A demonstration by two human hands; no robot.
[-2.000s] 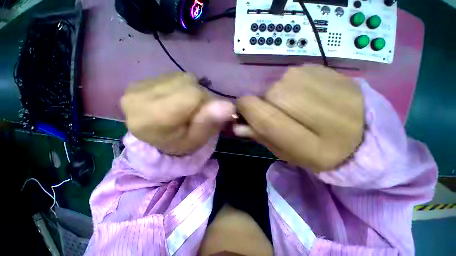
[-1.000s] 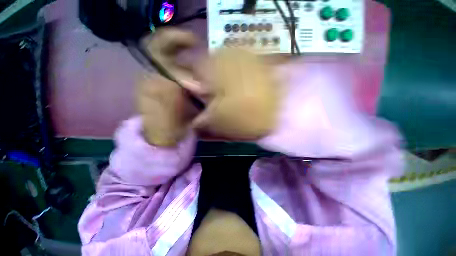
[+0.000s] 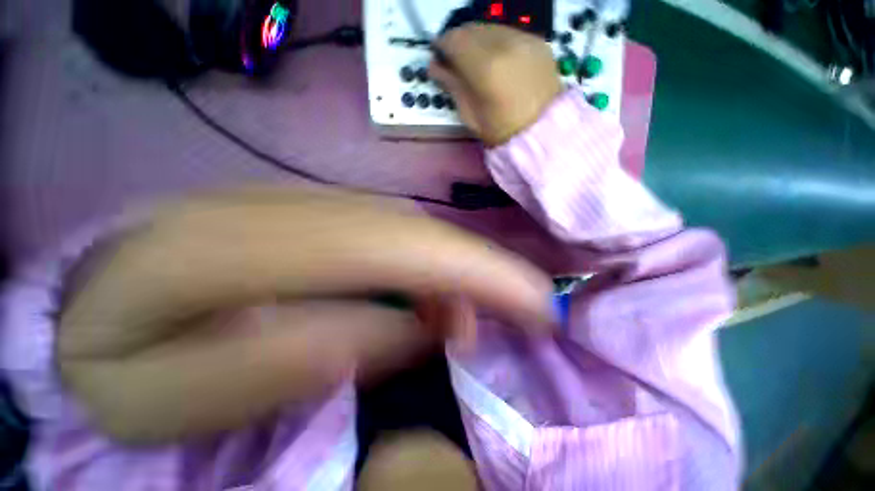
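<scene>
A black headset (image 3: 206,34) with a glowing coloured logo lies on the pink mat at the upper left. Its thin black cable (image 3: 251,151) runs right to a dark bundle or end (image 3: 480,196) below the tester. The white tester (image 3: 422,120) with red digits stands at the top centre. My right hand (image 3: 504,81) is over the tester's front, fingers by its left part, near a black cable; its grip is hidden. My left hand (image 3: 278,288) is large and blurred in front, fingers pointing right; whether it holds anything cannot be told.
The pink mat (image 3: 636,115) lies on a green bench surface (image 3: 748,163) that extends right. A small blue thing (image 3: 560,309) shows by the left fingertips. A brownish object (image 3: 830,283) is at the right edge. Dark items lie at the top right.
My hands were together over the mat and are now apart. My right hand has moved up to the tester; my left hand has come closer to the camera. The view has shifted.
</scene>
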